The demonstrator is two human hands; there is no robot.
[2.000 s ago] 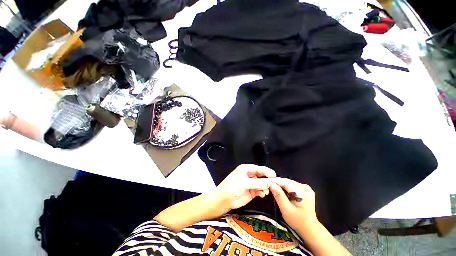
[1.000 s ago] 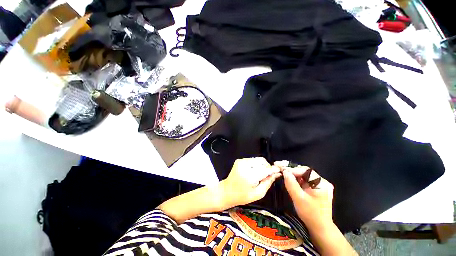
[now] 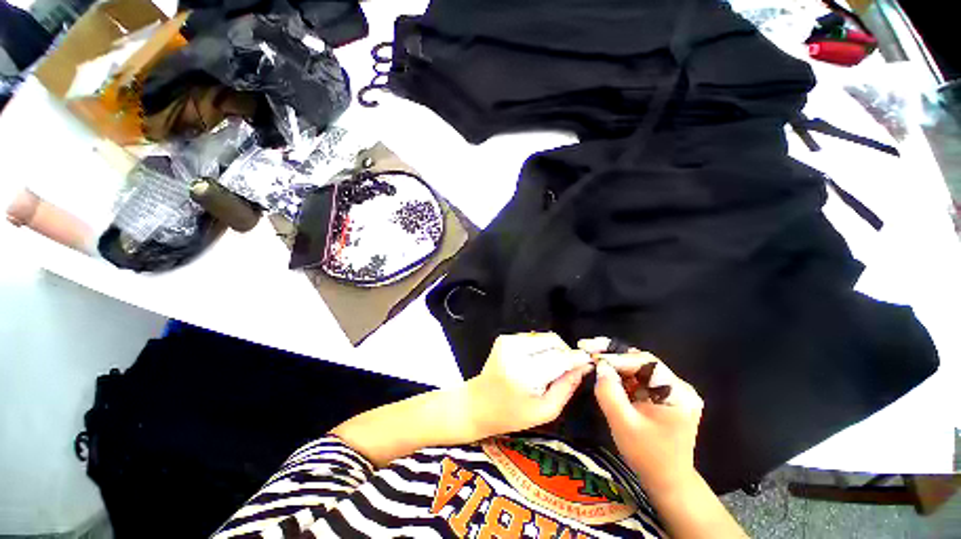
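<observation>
A large black garment (image 3: 727, 305) lies on the white table, with its near edge under my hands. My left hand (image 3: 532, 381) is closed with the fingertips pinched together at its near edge. My right hand (image 3: 651, 411) meets it fingertip to fingertip. A small dark tool (image 3: 655, 385), possibly thread snips, sticks out of my right hand. What is pinched between the fingertips is too small to tell; no needle can be made out. A thin curved hanger hook (image 3: 459, 303) shows at the garment's left edge.
A round dish (image 3: 395, 232) of small dark pieces sits on cardboard (image 3: 358, 311) to the left. Beyond are an olive-brown thread cone (image 3: 224, 204), plastic bags (image 3: 158, 216) and an open box (image 3: 100, 53). More black garments (image 3: 590, 63) lie at the back; others (image 3: 211, 432) are below the table's left edge.
Since two seconds ago, the view has shifted a little and my hands have moved slightly right in the picture. Over the last second, my hands have stayed nearly still, fingertips together.
</observation>
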